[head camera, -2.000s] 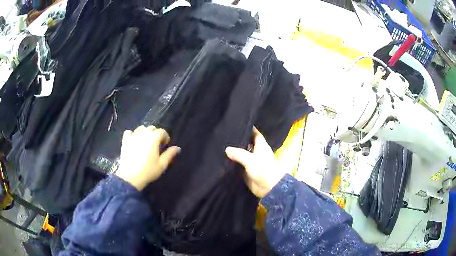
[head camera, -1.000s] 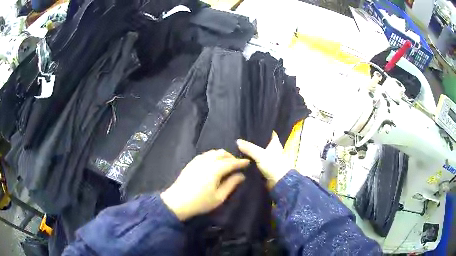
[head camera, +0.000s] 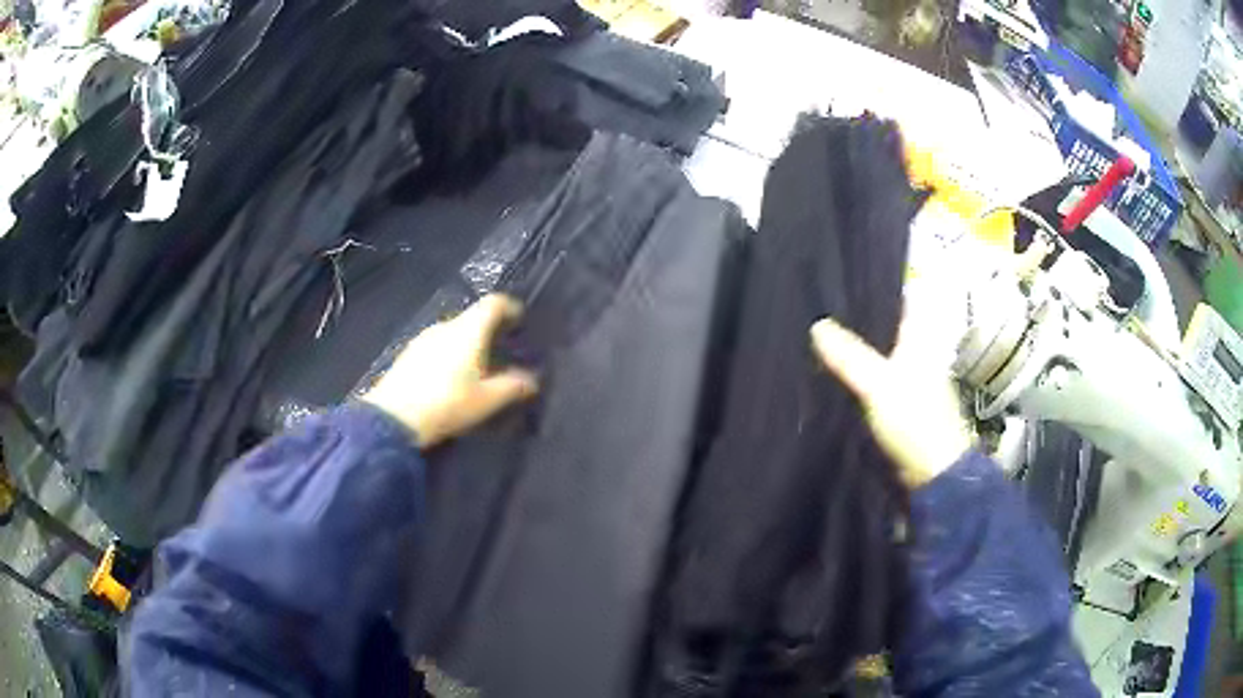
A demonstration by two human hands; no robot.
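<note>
Dark cloth panels [head camera: 614, 396] lie spread in front of me, from the table down over my lap. My left hand [head camera: 457, 375] is on the left edge of the panels, thumb on top, fingers partly hidden. My right hand [head camera: 893, 396] is at the right edge of a darker folded panel [head camera: 804, 327], thumb over the cloth, the other fingers hidden at its edge. Clear plastic wrap [head camera: 487, 259] shows at the left of the panels.
A white sewing machine [head camera: 1118, 409] stands at right, with dark strips [head camera: 1061, 477] under its arm. Heaped dark cloth [head camera: 177, 341] lies at left. A blue bin [head camera: 1125, 177] is at the back right. Yellow tape [head camera: 954, 191] marks the table.
My hands have moved apart, my right hand to the right and my left hand up and left. The panels are spread wider, with the darker one shifted right. The view has shifted slightly.
</note>
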